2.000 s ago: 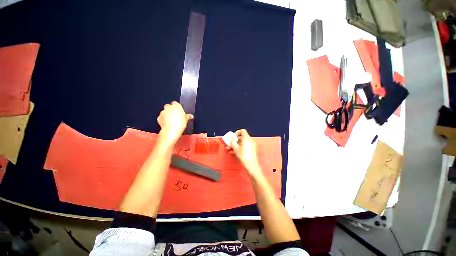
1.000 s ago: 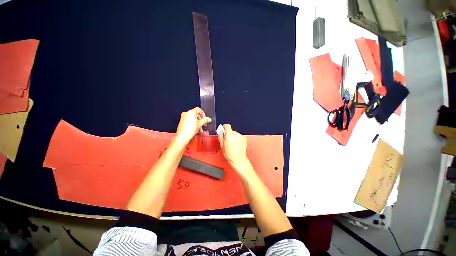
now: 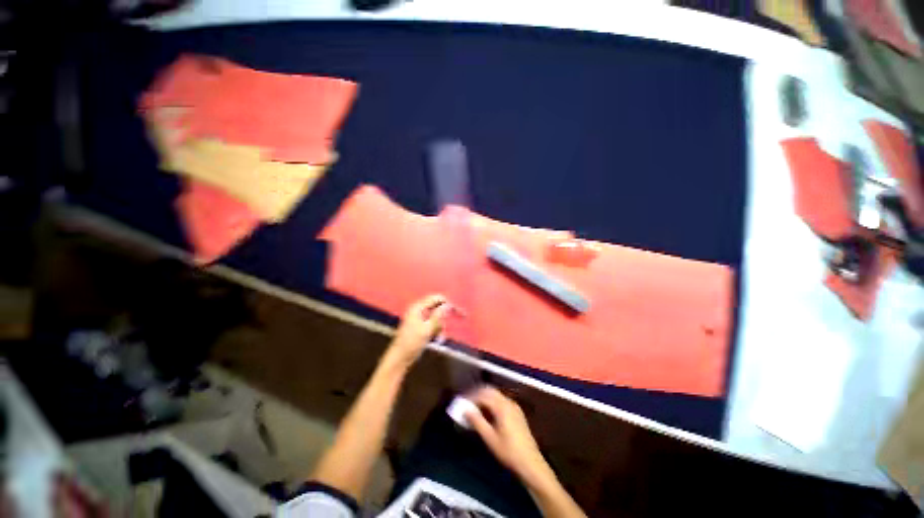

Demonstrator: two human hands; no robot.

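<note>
The large red-orange body pattern [image 3: 628,324] lies on the dark navy cloth [image 3: 608,132]. A grey metal weight [image 3: 537,277] rests slantwise on it. The clear ruler [image 3: 451,182] crosses the pattern's left part, its near end reaching past the table's front edge. My left hand [image 3: 415,329] pinches the ruler's left edge near the table's front edge; blur hides the exact finger contact. My right hand [image 3: 502,425] is in front of the table edge, below the ruler's near end, and holds white chalk [image 3: 463,411].
Other red-orange and tan patterns [image 3: 243,167] overlap on the cloth at left. On the white table [image 3: 780,354] at right are a second weight [image 3: 793,99], red-orange cards [image 3: 817,187] and blurred shears [image 3: 846,261]. The table's front edge slants down to the right.
The view has swung left and blurred. The ruler has moved from beyond the pattern's upper edge to across its left part. Both hands have come toward me; the right has left the pattern.
</note>
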